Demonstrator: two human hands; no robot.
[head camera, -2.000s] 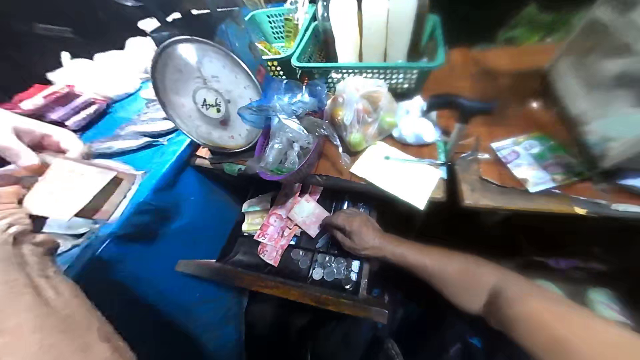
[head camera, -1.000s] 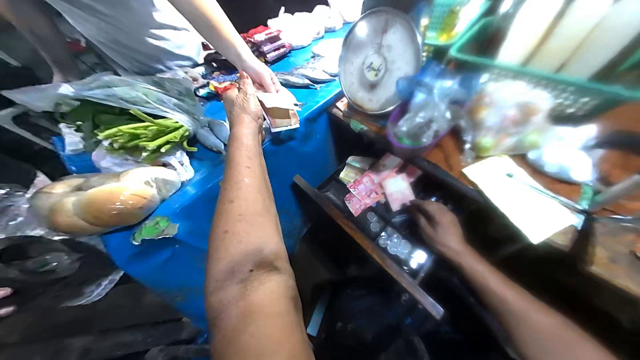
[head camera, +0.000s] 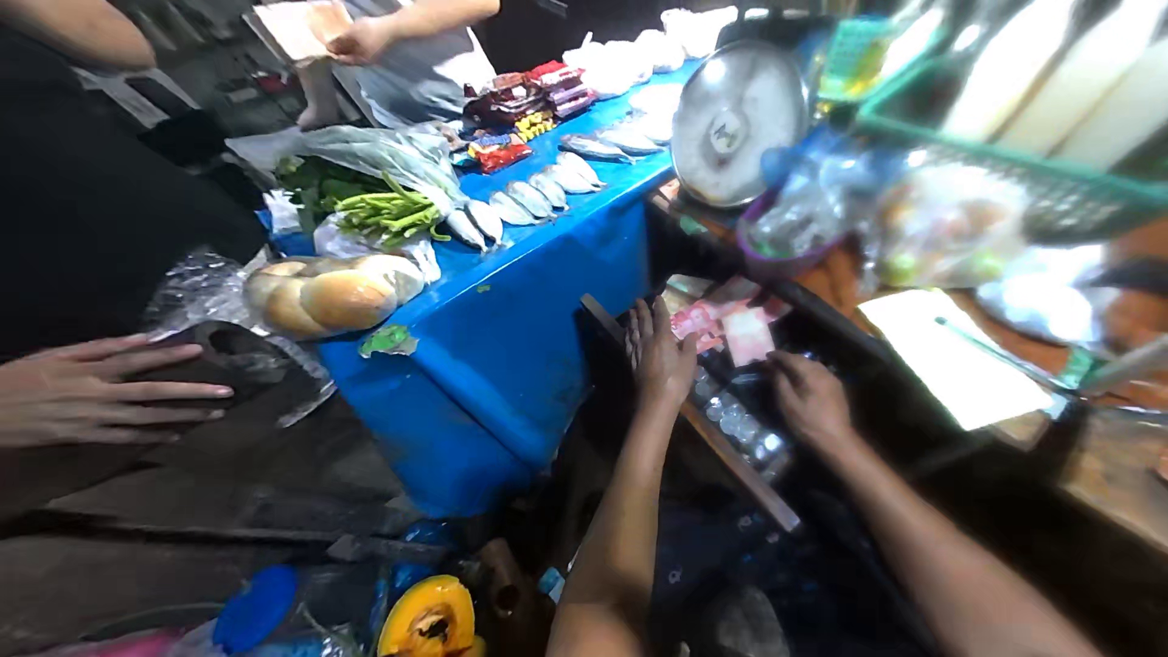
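An open wooden drawer (head camera: 730, 461) holds red banknotes (head camera: 698, 321), a paler note or slip (head camera: 748, 335) and coins (head camera: 733, 418). My left hand (head camera: 662, 354) lies over the drawer's front edge, beside the red notes, with its fingers spread and nothing seen in them. At the right side of the drawer, my right hand (head camera: 810, 397) has its fingers bent near the pale slip and the coins; whether it holds anything is blurred.
Fish (head camera: 527, 202), green vegetables (head camera: 388, 214) and bagged bread rolls (head camera: 324, 297) lie on the blue-covered table (head camera: 511, 365). A dial scale (head camera: 739, 123) stands behind the drawer. Another person's hand (head camera: 365, 39) holds a wallet-like item (head camera: 306, 32); someone's hand (head camera: 119, 391) is at left.
My left hand has come back from the other person's hands to the drawer. That person's hands have drawn away with the wallet-like item. My right hand remains at the drawer.
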